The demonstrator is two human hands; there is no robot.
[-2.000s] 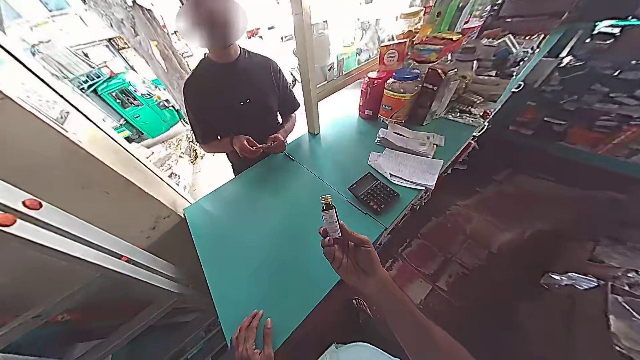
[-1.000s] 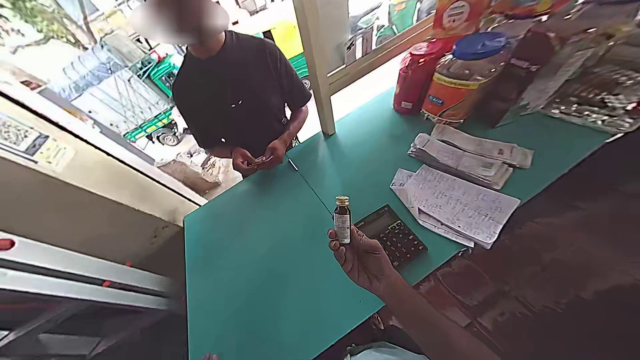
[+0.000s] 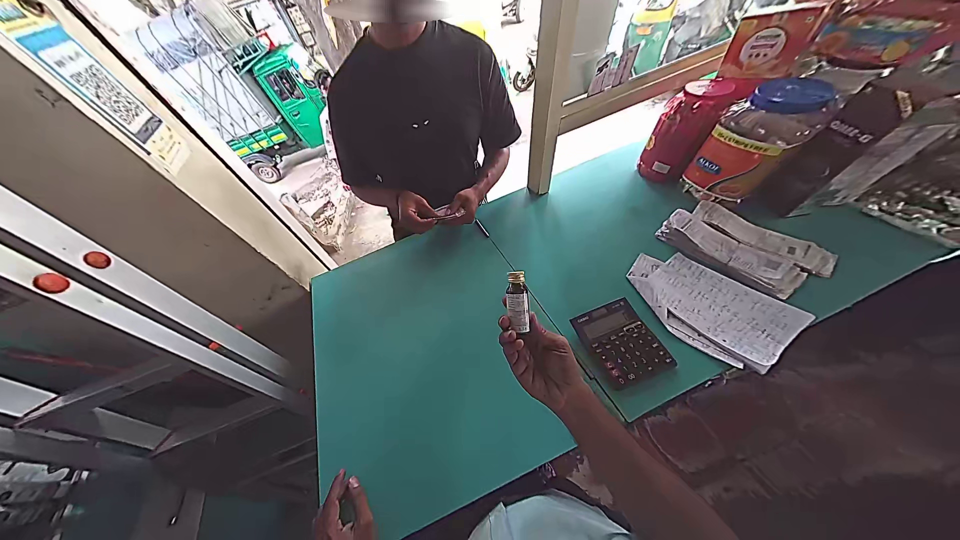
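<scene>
My right hand [image 3: 541, 360] holds a small dark glass bottle [image 3: 517, 306] upright above the green counter, its gold cap up and its printed label showing. The fingers wrap the bottle's lower part. At the counter's near left corner is my left hand [image 3: 346, 507], fingers apart, with nothing seen in it; its lower part is cut off by the frame. A black desk calculator [image 3: 623, 343] lies just right of my right hand. Beyond the far edge of the green counter [image 3: 405, 360] stands a person in a black T-shirt [image 3: 420, 112], both hands around a small, thin, unclear item.
Handwritten sheets [image 3: 731, 311] and a bundle of folded papers [image 3: 742, 251] lie right of the calculator. Behind them stand a red jar [image 3: 684, 135] and a blue-lidded plastic jar [image 3: 757, 142]. A wooden post [image 3: 551, 97] rises at the far edge. Metal rails [image 3: 142, 300] run along the left.
My left hand, on the counter two seconds ago and almost out of view one second ago, shows again at the near left corner. The bottle remains in my right hand. The view has shifted.
</scene>
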